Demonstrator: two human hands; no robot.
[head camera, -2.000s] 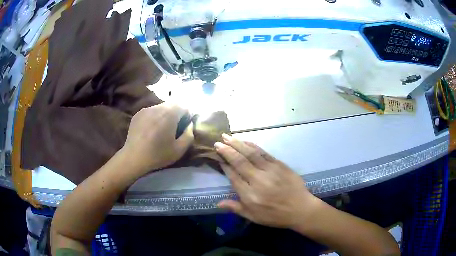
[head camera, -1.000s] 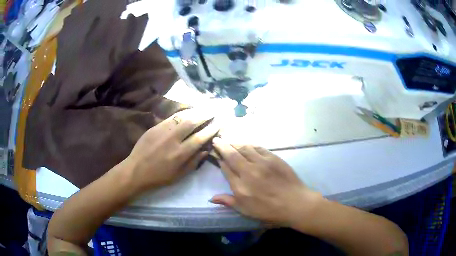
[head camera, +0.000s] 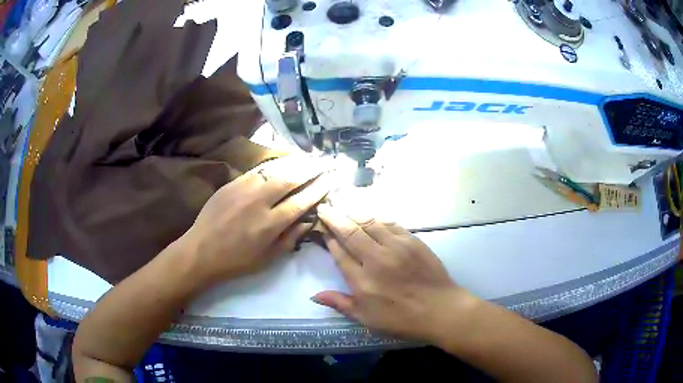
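Brown cloth (head camera: 127, 172) lies bunched and folded left of the needle, its edge running under my hands. My left hand (head camera: 243, 221) presses on the cloth, fingertips in the bright lamp light near the presser foot. My right hand (head camera: 389, 273) lies just right of it, fingertips on a small fold of the cloth, thumb apart. The white sewing machine (head camera: 472, 108) has a blue stripe and "JACK" lettering. Glare hides the needle and presser foot.
Thread snips (head camera: 569, 187) and a tan printed label (head camera: 619, 197) lie on the machine bed at the right. Orange tape (head camera: 34, 217) runs down the table's left side. A measuring tape (head camera: 299, 336) follows the front edge. A blue basket (head camera: 636, 336) stands below at the right.
Compared with the first frame, the view has shifted and the machine shows further right. My left hand now lies flatter, and both hands have closed in over the cloth, covering most of the lit fold.
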